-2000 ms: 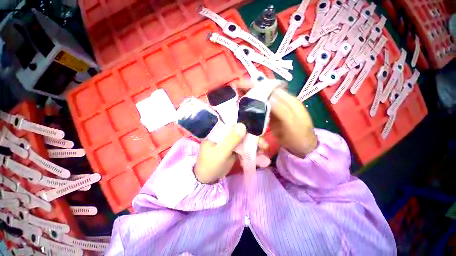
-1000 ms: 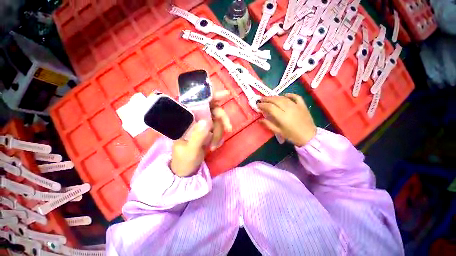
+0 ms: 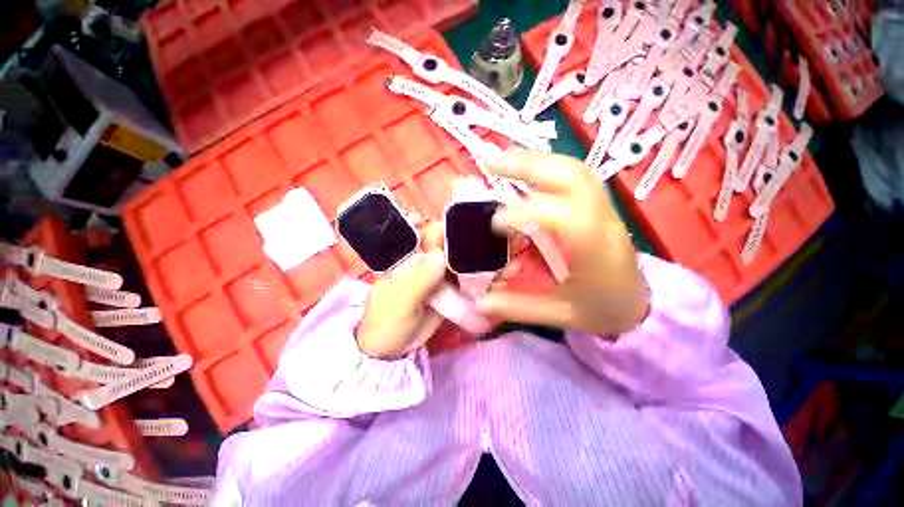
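Observation:
My left hand (image 3: 401, 309) holds a smartwatch (image 3: 378, 231) with its black screen up, over the front tray. A second smartwatch (image 3: 476, 238) with a dark screen and pale pink strap is held just right of it, between my two hands. My right hand (image 3: 585, 248) is blurred, its fingers at the right edge of this second watch. Whether my left hand also grips that watch's strap is partly hidden. A white square wipe (image 3: 295, 229) lies on the red-orange compartment tray (image 3: 213, 307) left of the watches.
Several watches lie face down at the tray's upper right (image 3: 459, 107). A loaded tray (image 3: 793, 220) stands at right, another loaded group (image 3: 59, 327) at left. A clear bottle (image 3: 499, 61) stands beyond. A white and dark box with yellow label (image 3: 109, 153) is upper left.
My right hand has moved left and up from the tray's right edge to a watch at centre. The two watches in front of me are now farther apart, the right one lower and farther right.

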